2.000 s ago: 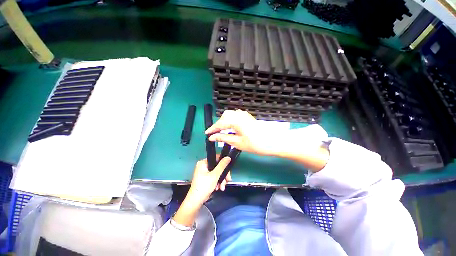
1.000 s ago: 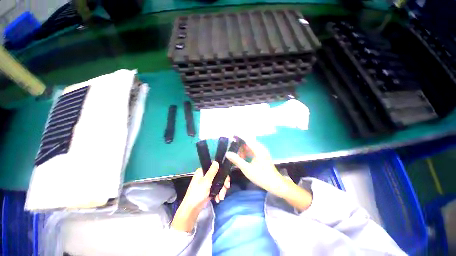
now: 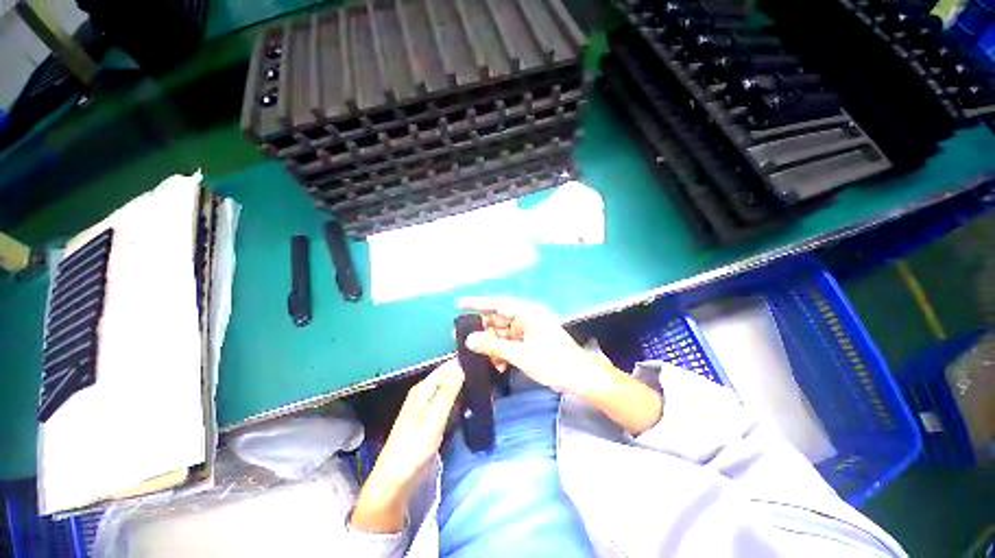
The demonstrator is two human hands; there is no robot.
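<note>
Black housings point(image 3: 476, 384) are held upright between my hands above my lap, close together; I cannot tell how many. My left hand point(image 3: 420, 431) is on their left side. My right hand point(image 3: 535, 349) grips the upper end, its fingers bent around the top. Two more black housings lie on the green bench, one at the left point(image 3: 300, 280) and one beside it point(image 3: 344, 262). A white paper point(image 3: 447, 253) lies behind my hands, with a crumpled white wipe point(image 3: 572, 213) at its right end.
A stacked slotted tray point(image 3: 420, 49) stands behind the paper, with small glossy parts at its left. White sheets point(image 3: 147, 360) at left carry a row of black housings point(image 3: 76, 322). Slotted trays point(image 3: 818, 153) with black assemblies are at right. A blue crate point(image 3: 862, 381) is below the bench edge.
The view has shifted right. The housings fanned in my left hand are now drawn together and upright. One housing from the hands now lies on the bench beside the other.
</note>
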